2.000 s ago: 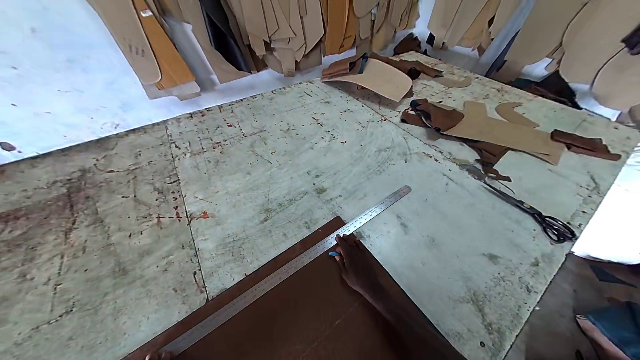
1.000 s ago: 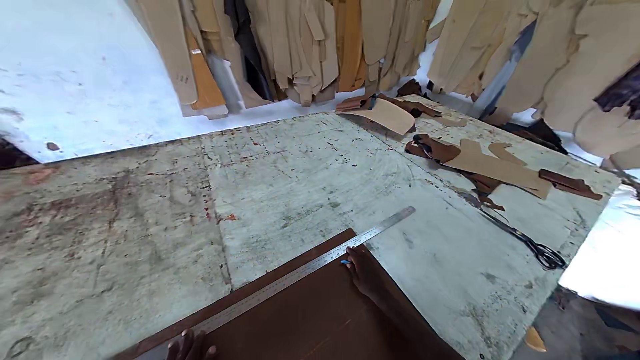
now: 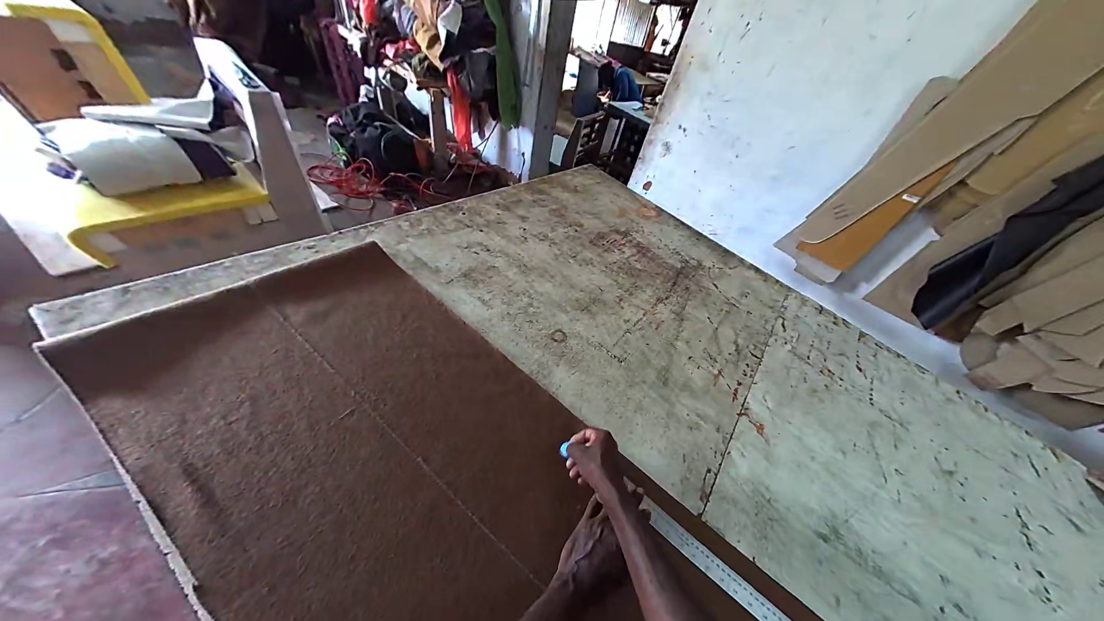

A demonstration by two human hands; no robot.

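A large brown sheet (image 3: pixel 345 414), which looks like leather or cloth, lies over the table with a faint line running along it. My right hand (image 3: pixel 593 457) is shut on a small blue piece, possibly chalk (image 3: pixel 565 449), at the sheet's far edge. Just below it, my left hand (image 3: pixel 597 539) rests at the near end of a metal ruler (image 3: pixel 711 561); its fingers are partly hidden by my right wrist. The ruler runs down to the lower right along the sheet's edge, and the frame cuts it off.
The worn, stained tabletop (image 3: pixel 655 345) extends beyond the sheet. Brown card patterns (image 3: pixel 914 172) hang on the white wall at the right. Past the table's left edge stands a frame with yellow padding (image 3: pixel 172 207). Red cable (image 3: pixel 354 177) and piled cloth lie on the floor behind.
The view has swung far to the left. My right hand, with the blue piece, has moved from the ruler's far part to its other end, close to my left hand. The forearms now cross.
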